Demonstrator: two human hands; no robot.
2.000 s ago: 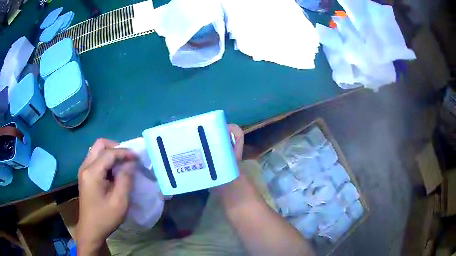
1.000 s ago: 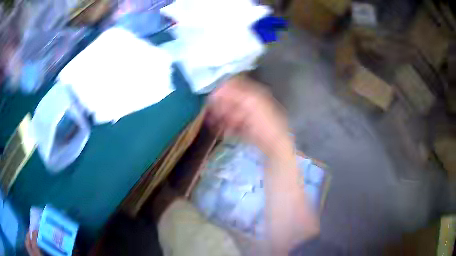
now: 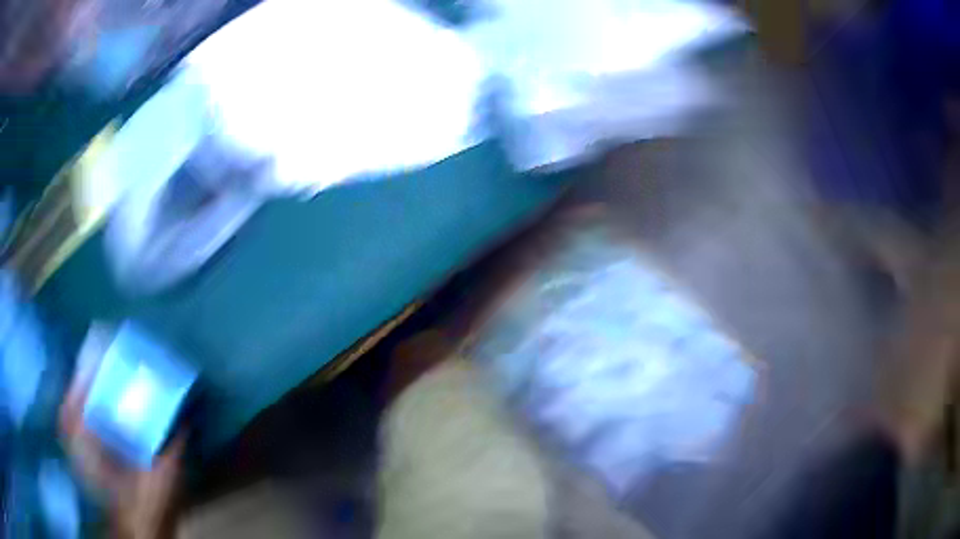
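The whole view is strongly blurred. A light-blue speaker (image 3: 139, 392) is at the lower left, over the edge of the green bench. My left hand (image 3: 118, 463) holds it from below and the side. A pale strip beside the speaker may be a bag; this is too blurred to tell. A deep blue blur (image 3: 879, 105), like cloth, fills the upper right. A brownish blur below it at the right edge may be my right hand or forearm; its fingers cannot be made out. A dark sleeve shows at the lower right.
Bright white bags (image 3: 347, 95) lie on the green bench (image 3: 347, 247), with more white material (image 3: 611, 95) at its right end. An opened translucent bag (image 3: 190, 226) is at the left. An open carton of bagged speakers (image 3: 632, 368) stands right of my knee (image 3: 458, 453).
The view has swung right, then slightly back. My right hand has left the bench end by the white material. Deep blue cloth-like material now shows large at upper right. My left hand still holds the speaker.
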